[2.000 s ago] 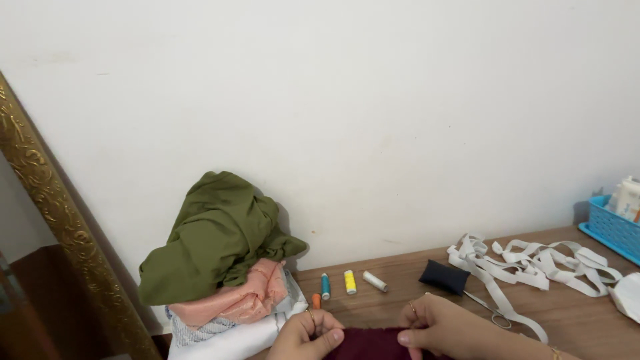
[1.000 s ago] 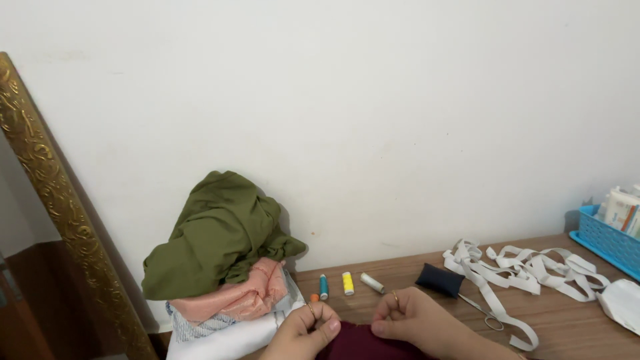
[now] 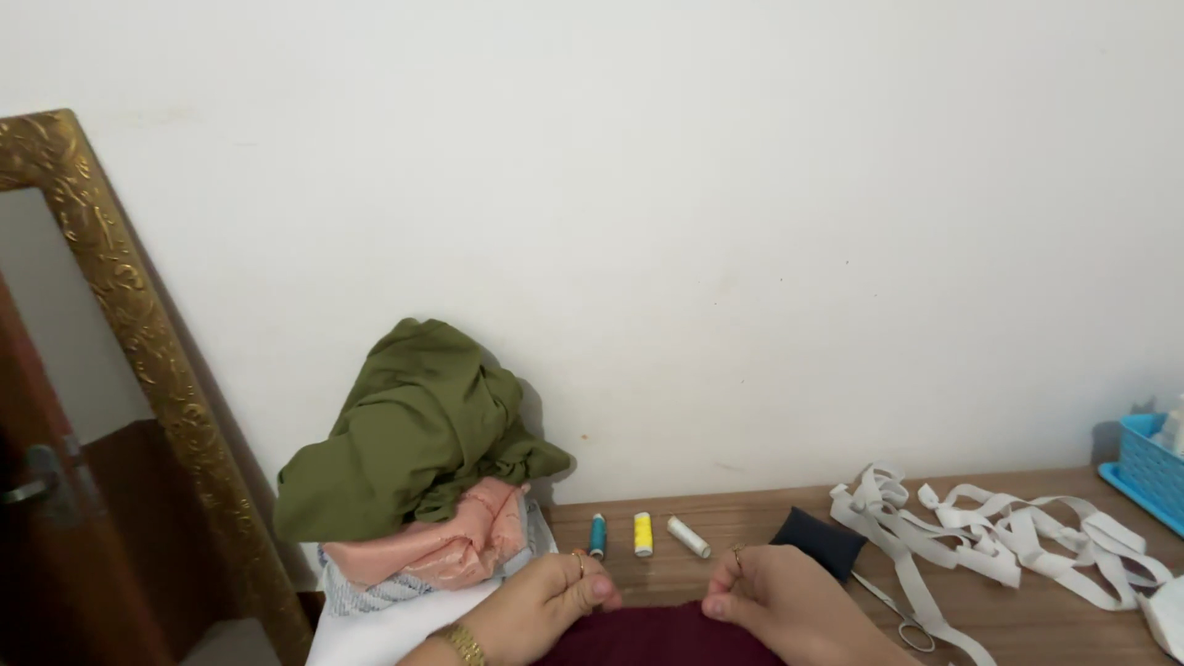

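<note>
A dark maroon cloth (image 3: 661, 638) shows at the bottom edge, its upper edge stretched between my hands. My left hand (image 3: 546, 606), with a gold bracelet at the wrist, pinches its left end between thumb and fingers. At the right end, my right hand (image 3: 782, 597) grips the cloth the same way. Just beyond lie a teal thread spool (image 3: 598, 536), a yellow thread spool (image 3: 643, 535) and a white thread spool (image 3: 689, 536). The lower part of the cloth is out of view.
Left stands a fabric pile with green cloth (image 3: 416, 435) over pink cloth (image 3: 453, 546), near a gold-framed mirror (image 3: 139, 333). Right on the wooden table (image 3: 758, 499) are a dark small cushion (image 3: 819, 544), scissors (image 3: 911, 631), tangled white elastic bands (image 3: 999, 546) and a blue basket (image 3: 1152, 472).
Both hands keep hold of the maroon cloth. The gap between them is wider than a second ago. The view has shifted to the left.
</note>
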